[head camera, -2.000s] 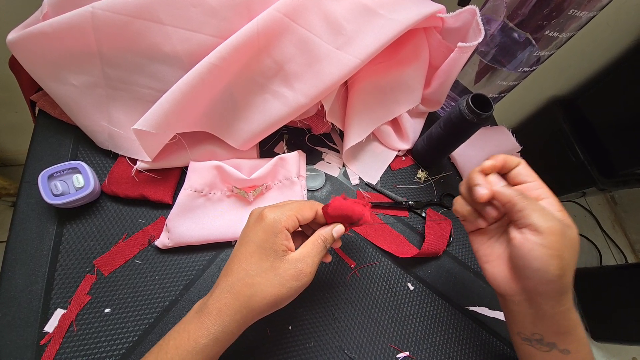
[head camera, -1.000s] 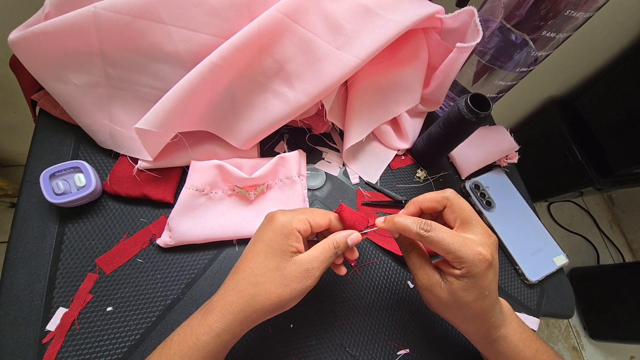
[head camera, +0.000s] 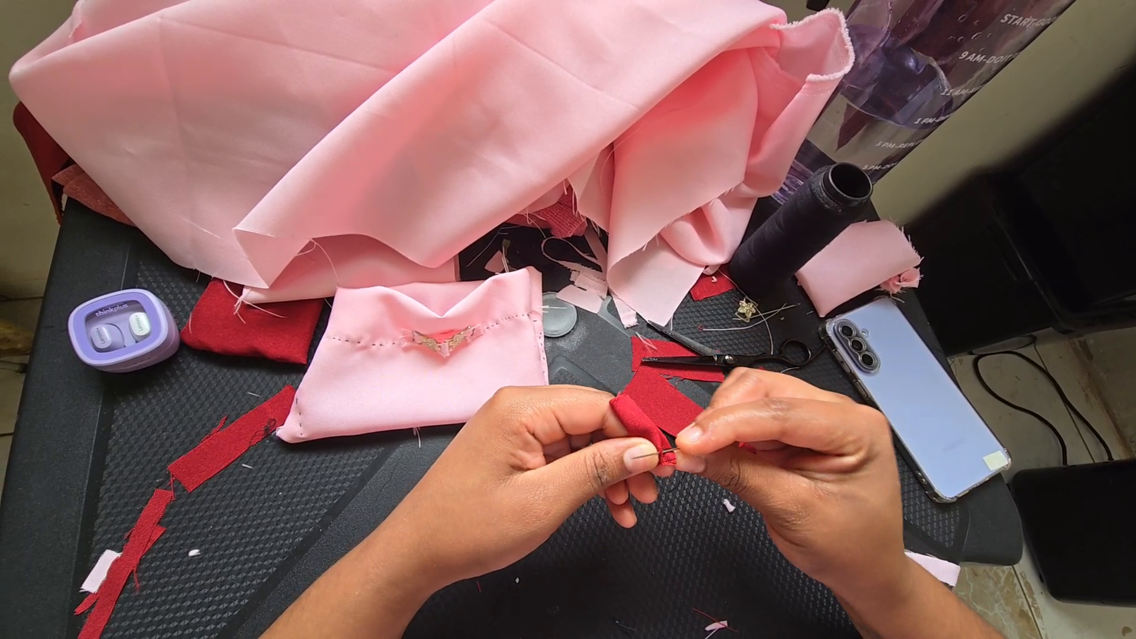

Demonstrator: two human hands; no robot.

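Note:
My left hand (head camera: 532,470) pinches the folded end of a red fabric strip (head camera: 652,404) between thumb and forefinger. My right hand (head camera: 790,453) holds a thin sewing needle (head camera: 667,451) at that end, its tip by my left thumb. Behind my left hand lies a pink fabric pouch (head camera: 417,377) with dark stitches and a metallic ornament (head camera: 444,341). Black scissors (head camera: 728,360) rest just beyond the strip, over red scraps. Any thread in the needle is too fine to make out.
Pink cloth (head camera: 426,115) covers the back. A black thread cone (head camera: 803,231), a phone (head camera: 919,399) and a rolled pink piece (head camera: 861,266) are at right. An earbud case (head camera: 122,330), a red pouch (head camera: 253,324) and red scraps (head camera: 231,439) are at left.
My right hand, raised and apart from the red fabric two seconds ago, has come down and left to it. The phone, now visible, was not seen in the earliest frame.

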